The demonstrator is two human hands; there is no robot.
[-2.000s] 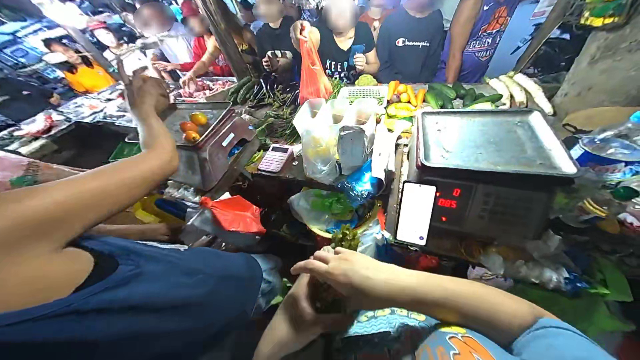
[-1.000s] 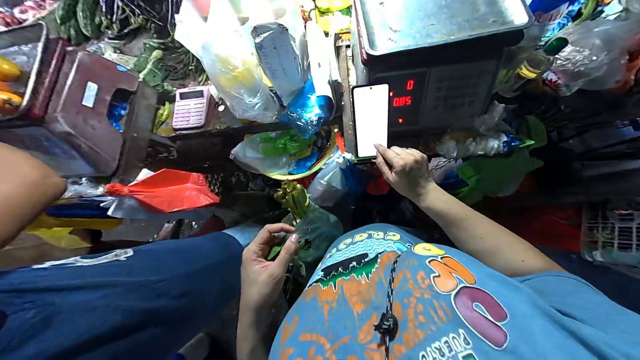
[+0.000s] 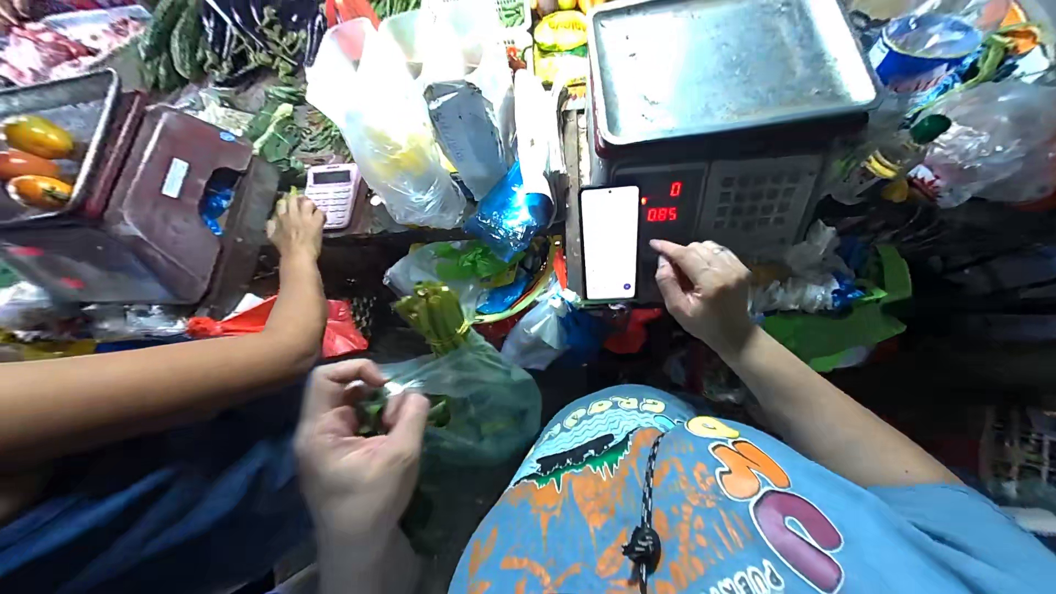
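My left hand (image 3: 363,445) grips the edge of a translucent green plastic bag (image 3: 487,404), with a bundle of green vegetable stems (image 3: 435,318) sticking out of its top. Beside the right edge of a smartphone (image 3: 610,243) with a bright screen, my right hand (image 3: 705,285) holds nothing; its index finger is extended and a ring is on one finger. The phone leans upright against the front of a digital scale (image 3: 742,194) with red digits. The scale's metal tray (image 3: 730,62) carries nothing.
A co-worker's hand (image 3: 297,227) touches the counter beside a pink calculator (image 3: 332,194). Farther left, a second scale (image 3: 177,198) stands by a tray of orange-yellow vegetables (image 3: 37,161). White plastic bags (image 3: 396,140) hang behind the phone; red plastic (image 3: 338,330) lies below the calculator.
My right hand has moved from the phone's lower edge to its right side. The co-worker's hand now reaches beside the calculator. Two seconds ago both my hands were together at the stems.
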